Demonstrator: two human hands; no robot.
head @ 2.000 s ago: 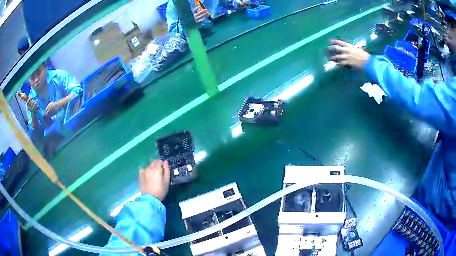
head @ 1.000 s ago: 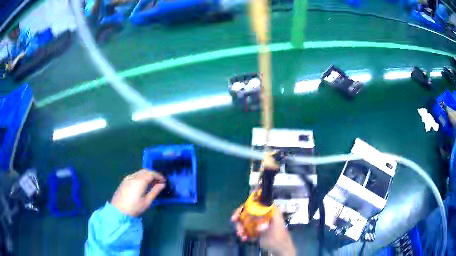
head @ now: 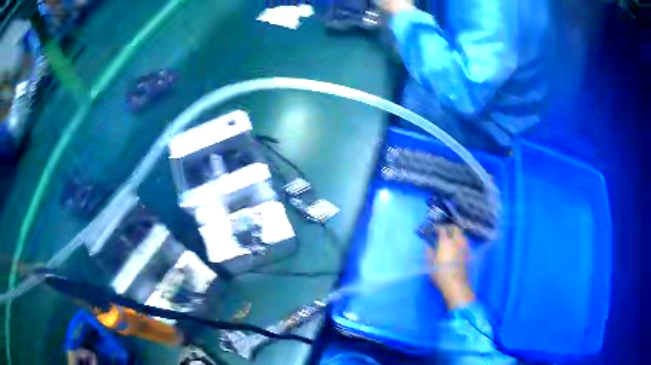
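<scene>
My right hand (head: pixel 451 265) reaches from the lower right over the large blue tray (head: pixel 378 264). Its fingertips hold a small black-and-silver module (head: pixel 435 217) at the edge of the rows of similar modules (head: pixel 467 191). The picture is blurred, so the exact grip is hard to see. My left hand is not in view. The orange screwdriver (head: pixel 143 325) shows at the lower left with no visible hand on it, beside the blue parts bin (head: pixel 87 328).
Two white-and-black screw feeders (head: pixel 221 178) stand on the green bench. A silver air gun (head: pixel 282 321) lies near its edge. A whitish hose (head: pixel 307 84) arcs across. Another person's sleeve (head: pixel 446 57) is beyond the tray. A second blue container (head: pixel 557 256) adjoins the tray.
The view has swung right to the tray. My right hand has let go of the orange screwdriver and now holds a module. My left hand has left the picture.
</scene>
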